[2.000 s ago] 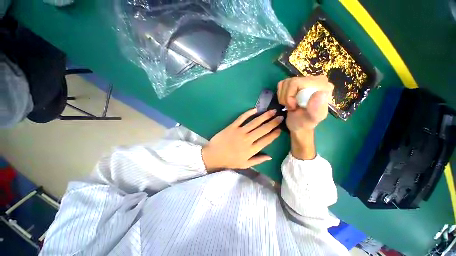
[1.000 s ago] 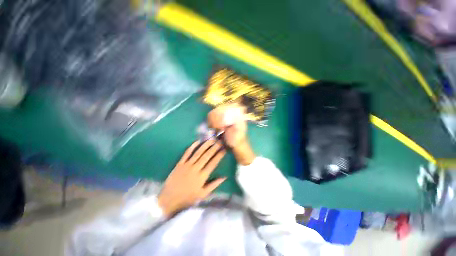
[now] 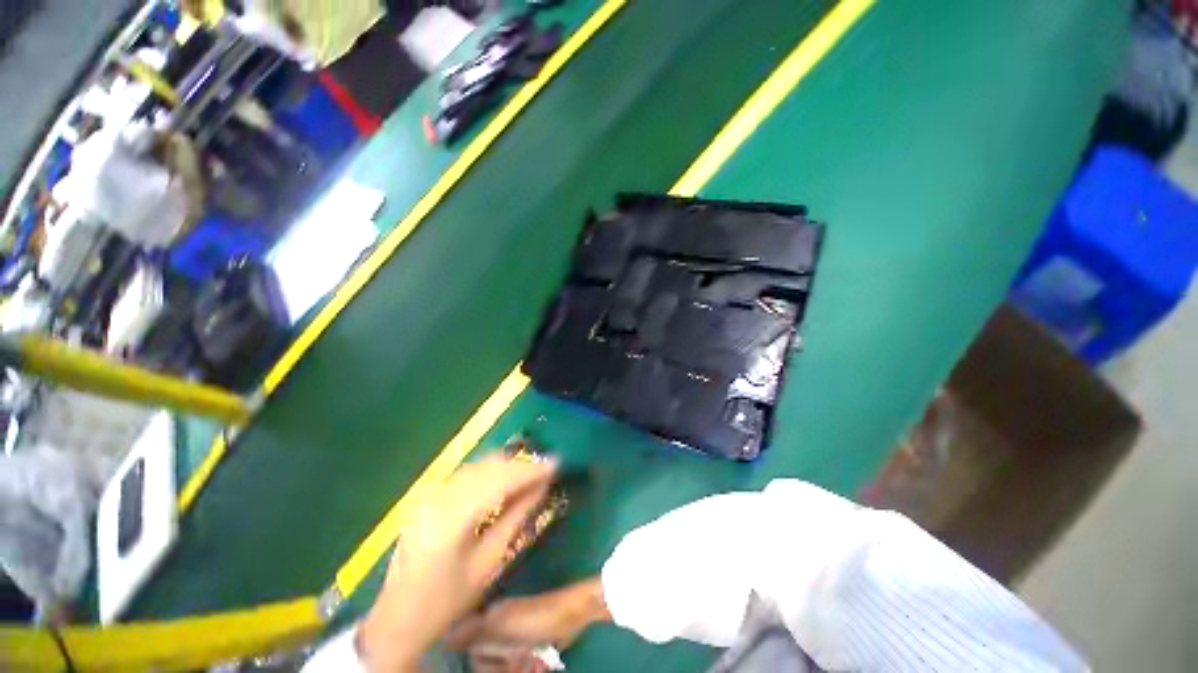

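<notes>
My left hand (image 3: pixel 440 559) is blurred and reaches over the tray of small gold bits (image 3: pixel 539 515); its fingers are at the bits, and whether they pinch anything cannot be told. My right hand (image 3: pixel 519 631) is low in the picture, partly hidden behind my left hand and cut by the bottom edge. It is closed around the white-handled tool (image 3: pixel 549 656), of which only a small white part shows. The tool's tip and any part under it are hidden. A wide black block of flat black parts (image 3: pixel 683 322) lies beyond my hands.
Yellow lines (image 3: pixel 769 92) cross the green bench (image 3: pixel 920 171). An open brown cardboard box (image 3: pixel 1051 421) and blue bins (image 3: pixel 1117 250) stand past the bench edge at right. Black parts (image 3: pixel 486 79) lie at the top. Other stations and white items are at left.
The view has swung right, and the clear bag is out of the picture. My left hand has left its flat place on the dark part and moved over the gold bits.
</notes>
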